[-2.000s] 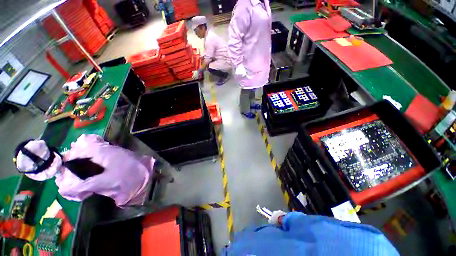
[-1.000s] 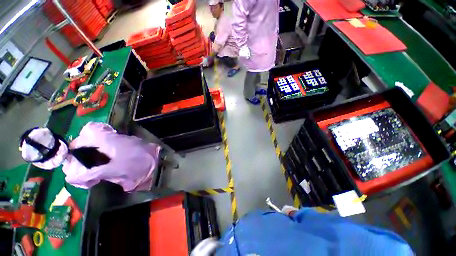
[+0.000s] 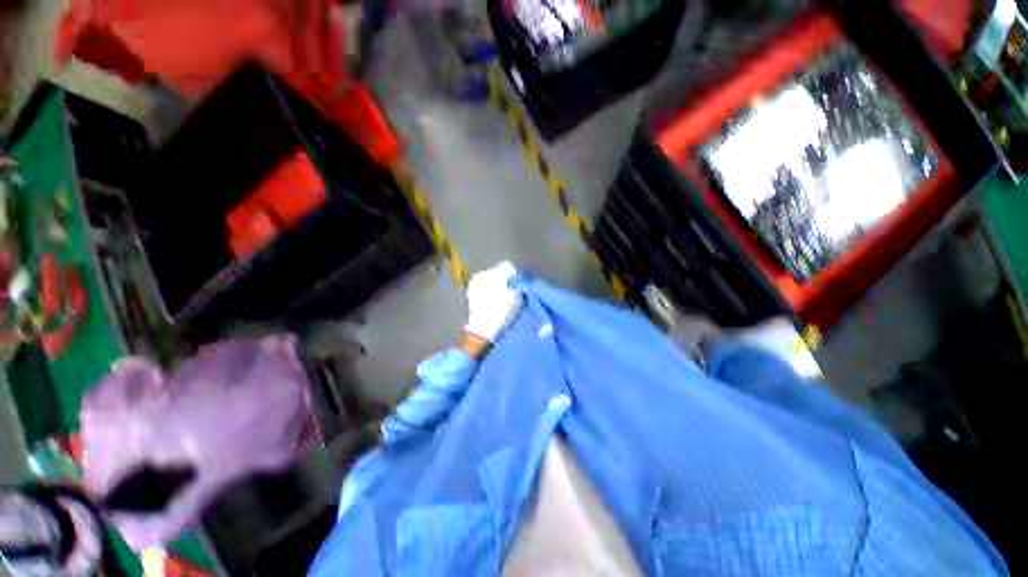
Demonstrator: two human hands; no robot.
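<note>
My left hand (image 3: 493, 302), in a white glove, is closed on the front edge of my blue smock (image 3: 688, 440), near the middle of the view. The smock hangs open over a pale garment below. My right hand (image 3: 676, 320) is a blurred pale shape beside the right sleeve, near the stacked black totes. Its fingers, and whether it holds anything, cannot be made out.
To the right, a circuit board (image 3: 817, 163) lies on a red liner (image 3: 829, 295) in the top tote of a black stack. At the left is a deep black tote (image 3: 372, 242) with red inside. A person in pink (image 3: 209, 417) is at the lower left, by a green bench.
The view has tilted down and turned, with blur. My left hand has come up from the bottom edge onto the smock front. The slim pale tool seen earlier by my right hand cannot be made out.
</note>
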